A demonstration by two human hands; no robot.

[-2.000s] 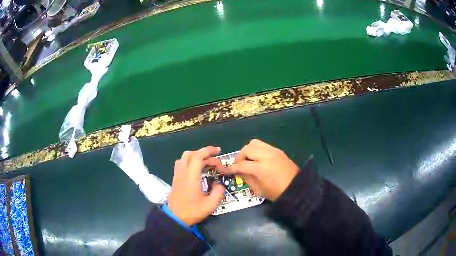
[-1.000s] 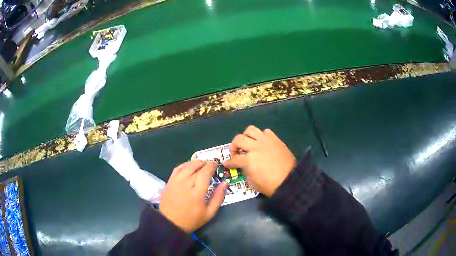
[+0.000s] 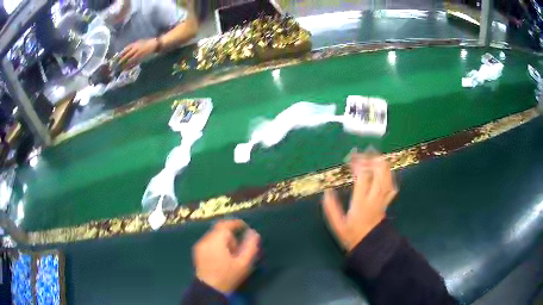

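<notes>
A white power strip housing (image 3: pixel 366 115) lies on the green conveyor belt, right of centre, blurred, with coloured parts inside. Its bagged cord (image 3: pixel 292 122) trails left from it to a small white end. My right hand (image 3: pixel 362 199) is just below the housing, over the worn rail, fingers apart, blurred and holding nothing; no contact with the housing shows. My left hand (image 3: pixel 226 255) is over the dark green bench with fingers curled and a gap between thumb and fingers; nothing shows in it.
Another open housing (image 3: pixel 192 113) with a bagged cord lies on the belt to the left. One more unit (image 3: pixel 485 71) is far right. The worn rail (image 3: pixel 220 205) divides belt and bench. A tray of blue pieces (image 3: pixel 47 279) is lower left. A person and heaped brass parts (image 3: pixel 256 40) are across the belt.
The housing and its bagged cord have moved from the bench onto the belt. Both hands are off it, and my right hand has moved right towards the rail. The view now reaches further across the belt.
</notes>
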